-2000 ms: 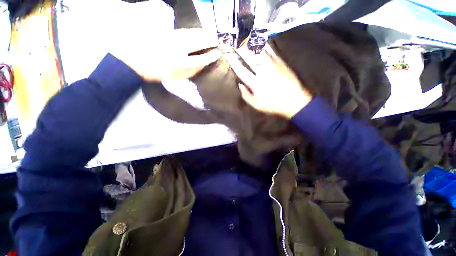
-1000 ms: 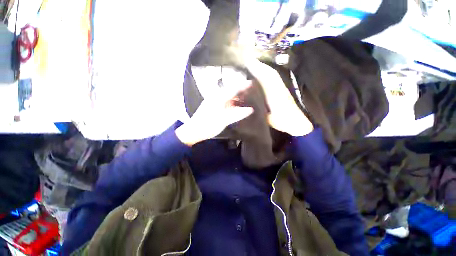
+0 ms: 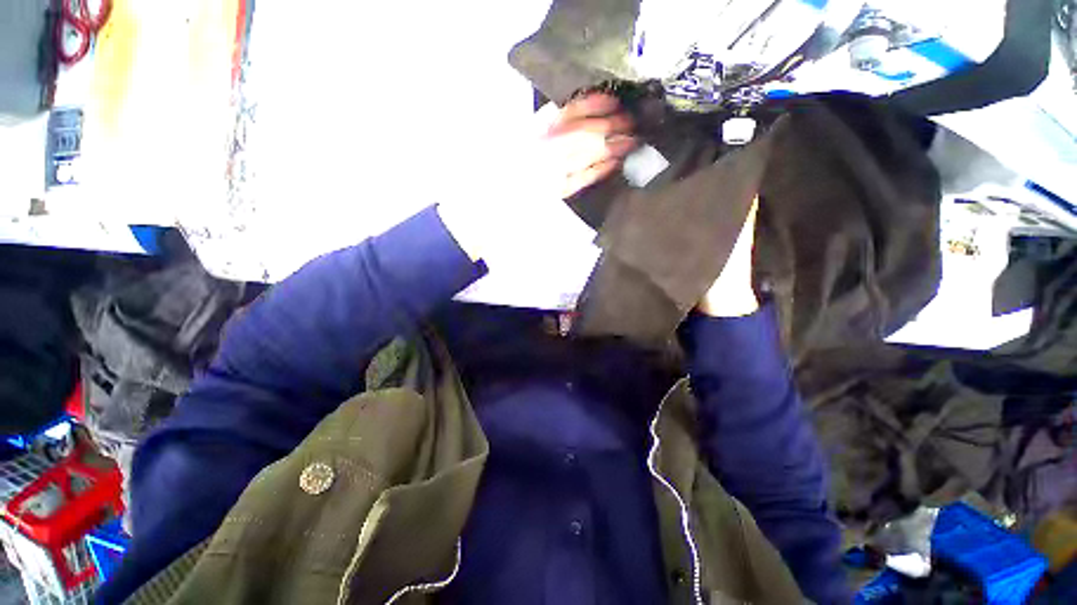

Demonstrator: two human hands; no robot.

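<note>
The dark brown garment body lies bunched right of centre, below the machine's metal needle parts. A flat brown flap of it hangs over the table's front edge. My left hand has its fingers curled on the brown cloth left of the needle area. A small white piece shows on the cloth beside its fingers. Another brown part lies behind that hand. My right hand is under the flap; its fingers are hidden, so its grip cannot be told.
The white table is overexposed. Red-handled scissors lie at far left beside a yellow strip. A dark curved bar is at upper right. Below are dark cloth heaps, a red basket and a blue container.
My left hand has moved up and right, onto the cloth near the needle. My right hand has moved right and down, under the cloth. The brown flap has been spread out flatter.
</note>
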